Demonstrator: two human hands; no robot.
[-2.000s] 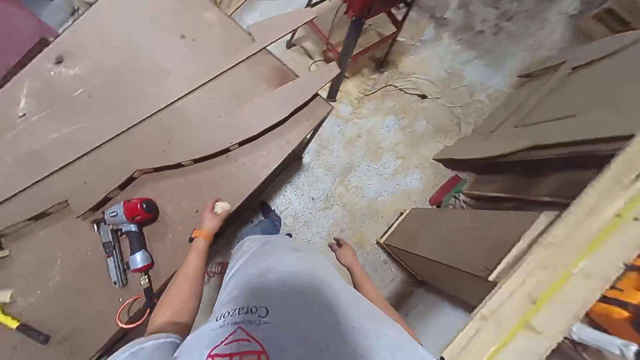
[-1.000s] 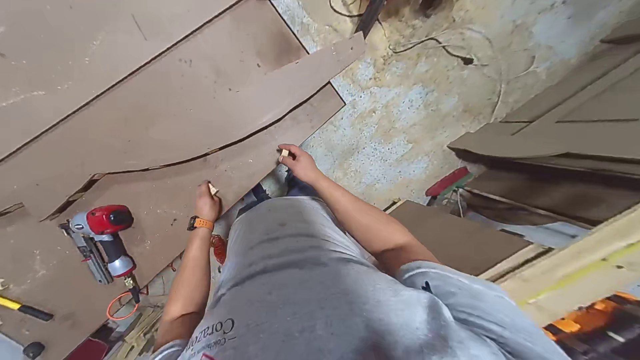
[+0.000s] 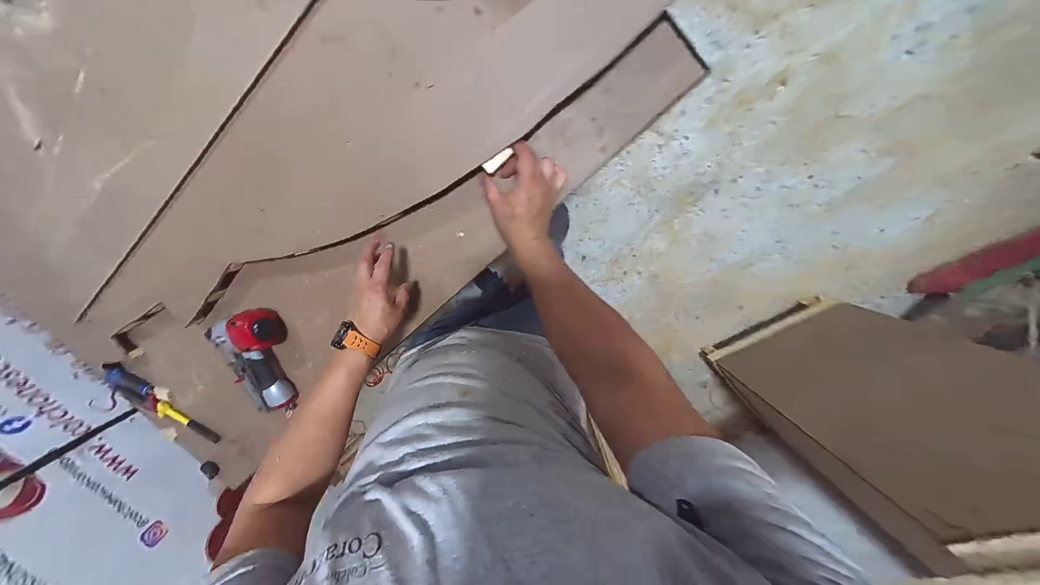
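Note:
My right hand [image 3: 526, 191] holds a small pale wooden block [image 3: 497, 161] between thumb and fingers, at the edge of a curved gap in a large brown panel [image 3: 390, 122]. To the left, my left hand [image 3: 380, 288] rests on the lower panel piece [image 3: 443, 236] just below the same gap, fingers apart; no object shows in it. An orange-strapped watch [image 3: 355, 340] is on that wrist. A red and grey pneumatic stapler or nailer [image 3: 258, 353] lies on the panel left of this hand.
Hand tools with yellow and blue handles [image 3: 162, 406] lie at the panel's left edge, beside a printed white banner [image 3: 73, 479]. On the right stand a brown box-like panel structure [image 3: 886, 406] and a red and green brush [image 3: 983, 264]. Speckled floor [image 3: 650, 236] borders the panel.
My right hand has moved forward to the curved gap with the block. My left hand, which held a small pale piece one second ago, now lies on the panel. The view has shifted closer to the panel.

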